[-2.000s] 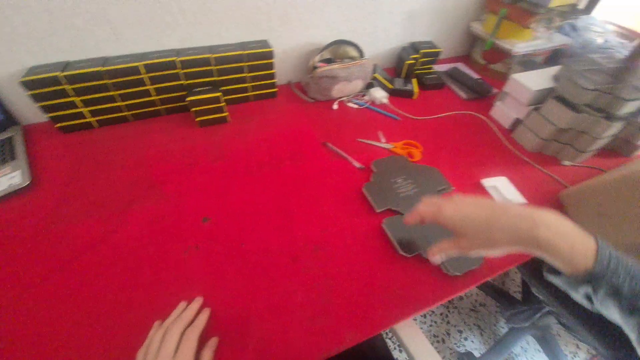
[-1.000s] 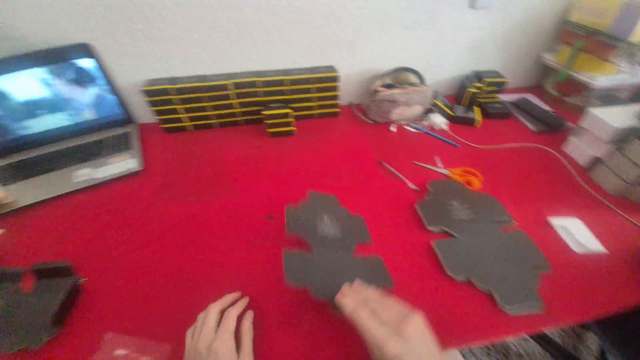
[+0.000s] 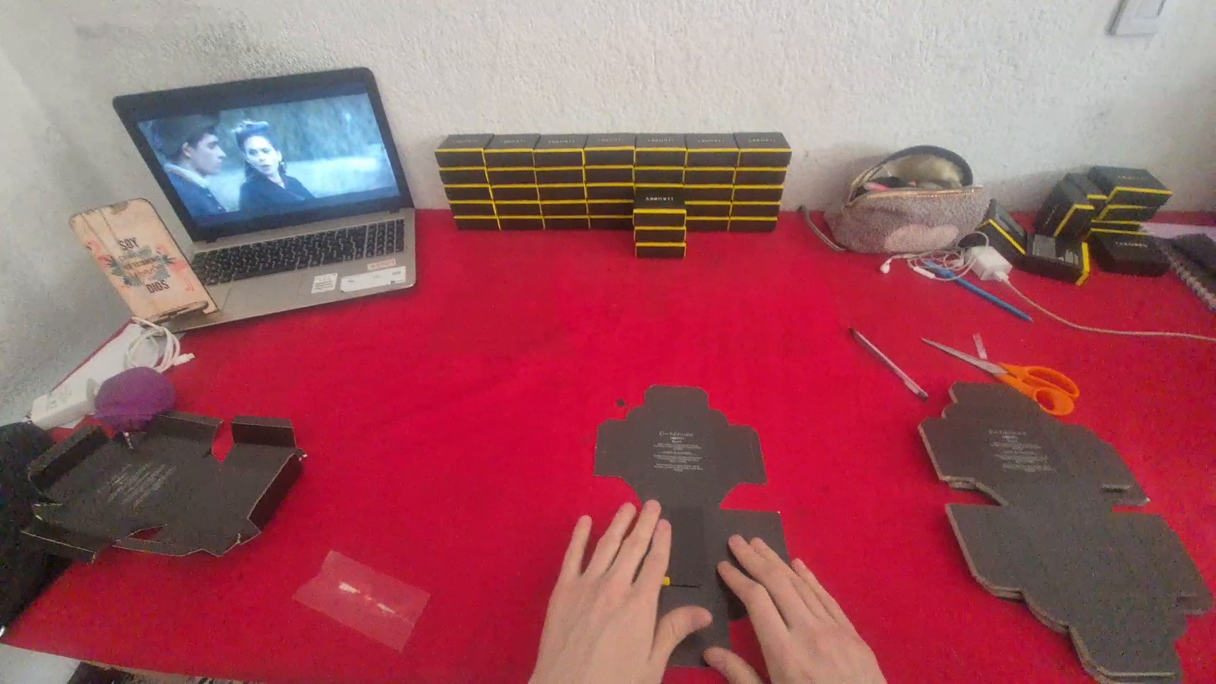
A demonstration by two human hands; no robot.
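A flat black die-cut cardboard box blank (image 3: 679,451) lies on the red cloth in front of me, its printed panel facing up. My left hand (image 3: 617,594) rests palm down on its lower left part, fingers spread. On the lower right part lies my right hand (image 3: 793,617), fingers slightly apart. A small yellow mark shows beside my left fingers. Both hands hide much of the lower panels. To the right lies a stack of similar blanks (image 3: 1054,532). Another black cardboard blank (image 3: 161,484), with some flaps folded up, lies at the left.
Orange-handled scissors (image 3: 1040,385) and a pen (image 3: 888,363) lie beyond the right stack. A clear plastic piece (image 3: 363,600) is at the front left. Black-and-yellow boxes (image 3: 613,185) stand along the wall. A laptop (image 3: 304,256), a pouch (image 3: 907,209) and a cable (image 3: 1092,328) are also there.
My right hand was over the stack of blanks, then at the lower edge of a single blank; now both hands lie on that blank. The view has swung left.
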